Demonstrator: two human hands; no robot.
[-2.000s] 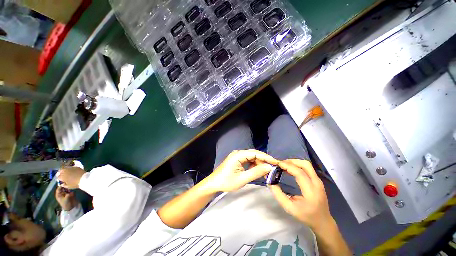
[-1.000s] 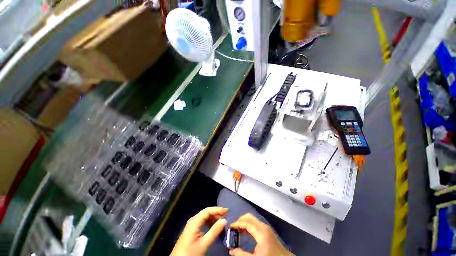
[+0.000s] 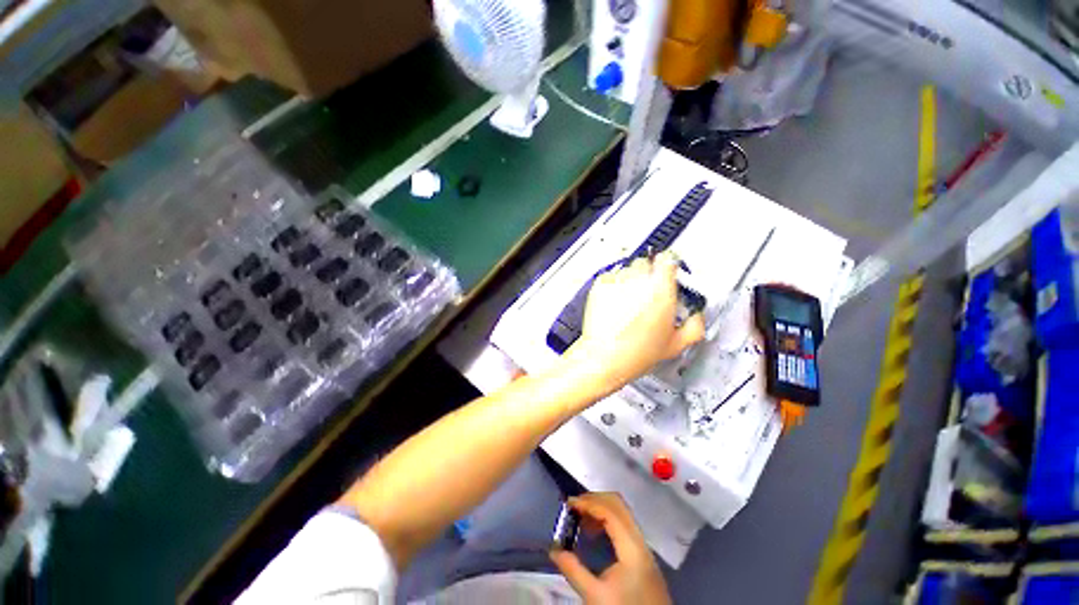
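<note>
My left hand (image 3: 639, 313) reaches over the top of the white machine, at the metal fixture, which it mostly covers. Its fingertips are on a dark rounded watch case (image 3: 689, 304). My right hand (image 3: 618, 555) is low at my lap and holds another dark watch case (image 3: 566, 526) with a shiny rim between thumb and fingers. The clear blister tray (image 3: 270, 440) lies on the green bench at the left, with dark cases in many pockets.
The white machine (image 3: 710, 479) has a red stop button (image 3: 664, 468), a black cable chain (image 3: 679, 219) and a black handheld controller (image 3: 790, 343). A white fan (image 3: 491, 41) stands on the bench. Blue bins (image 3: 1041, 343) are at the far right. Yellow-black tape (image 3: 882, 425) marks the floor.
My view has turned from the lap and tray towards the machine. My left hand has left the lap and reached up to the fixture. My right hand still holds its case at the lap.
</note>
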